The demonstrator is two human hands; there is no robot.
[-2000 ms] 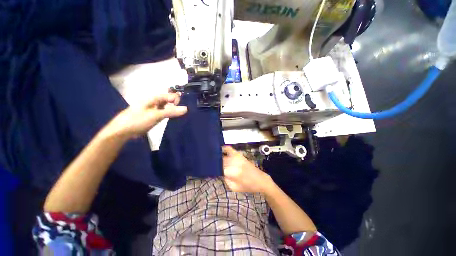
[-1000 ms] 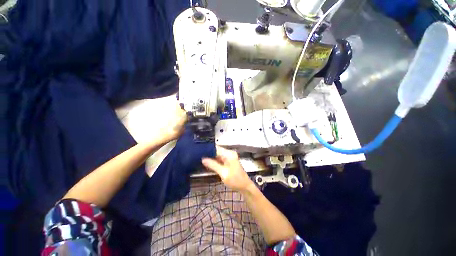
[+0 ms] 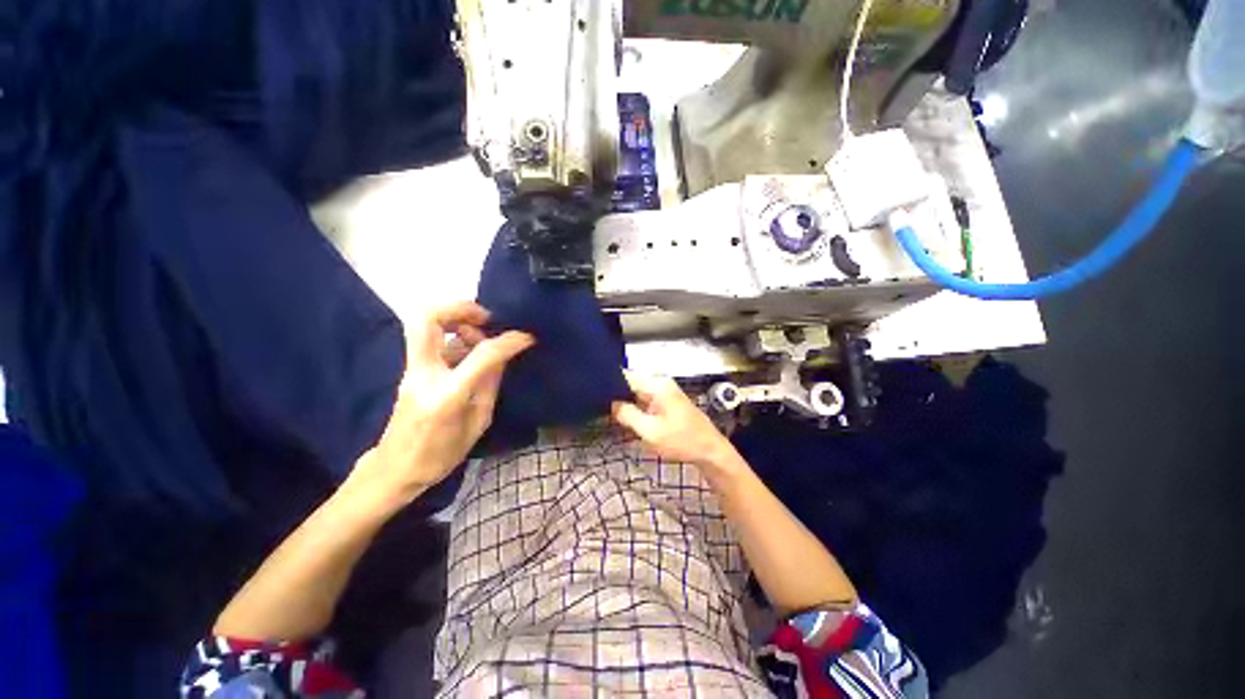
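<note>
A dark navy garment end (image 3: 553, 348) runs from under the needle area (image 3: 553, 225) of the cream sewing machine (image 3: 539, 96) down towards my lap. My left hand (image 3: 448, 389) pinches its left side between thumb and fingers, below and left of the needle area. My right hand (image 3: 665, 417) holds its lower right edge between thumb and fingers, just below the machine bed (image 3: 696, 257). The rest of the navy garment (image 3: 260, 260) lies in a large heap at the left. The presser foot itself is too dark to make out.
A metal linkage bracket (image 3: 778, 389) sticks out below the bed. A blue hose (image 3: 1065, 280) curves right from a white box (image 3: 885, 180). Another navy pile (image 3: 901, 505) lies at lower right. The handwheel (image 3: 986, 41) is at the upper right.
My left hand has moved down, away from the needle area, and now pinches the cloth. My right hand has moved slightly right and grips the lower edge. The camera view has shifted.
</note>
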